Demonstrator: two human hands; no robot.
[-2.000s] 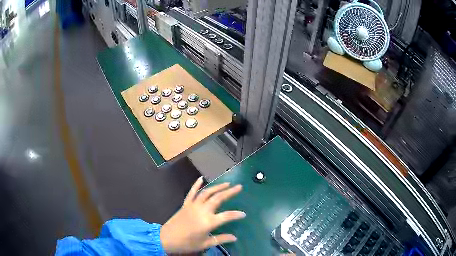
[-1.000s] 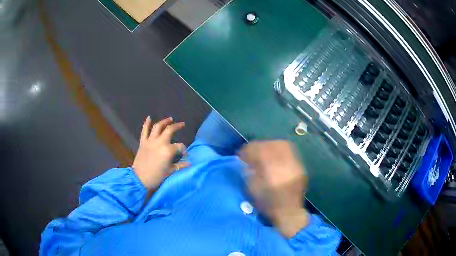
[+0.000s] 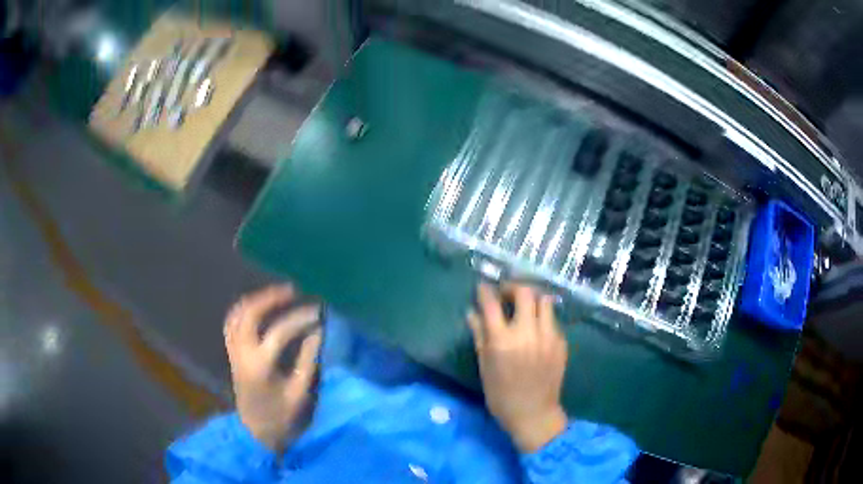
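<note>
The large clear ribbed blister tray (image 3: 530,213) lies on the green bench mat, with dark parts in its right-hand rows. My right hand (image 3: 520,359) is at the tray's near edge, fingertips down at a small whitish piece (image 3: 487,268), perhaps a finger cot. Blur hides whether the fingers grip it. My left hand (image 3: 274,364) is in front of the bench's near left edge, fingers curled and apart, with nothing seen in it. One small round part (image 3: 355,128) sits alone on the mat, left of the tray.
A blue bin (image 3: 781,269) with pale pieces stands right of the tray. The conveyor's silver rails (image 3: 662,90) curve behind the bench. A cardboard sheet (image 3: 166,151) with several blurred round parts lies at the upper left, across a gap from the bench.
The view has turned right and lifted slightly. My right hand has moved from the bench's near edge to the small whitish piece by the tray. My left hand stays off the bench.
</note>
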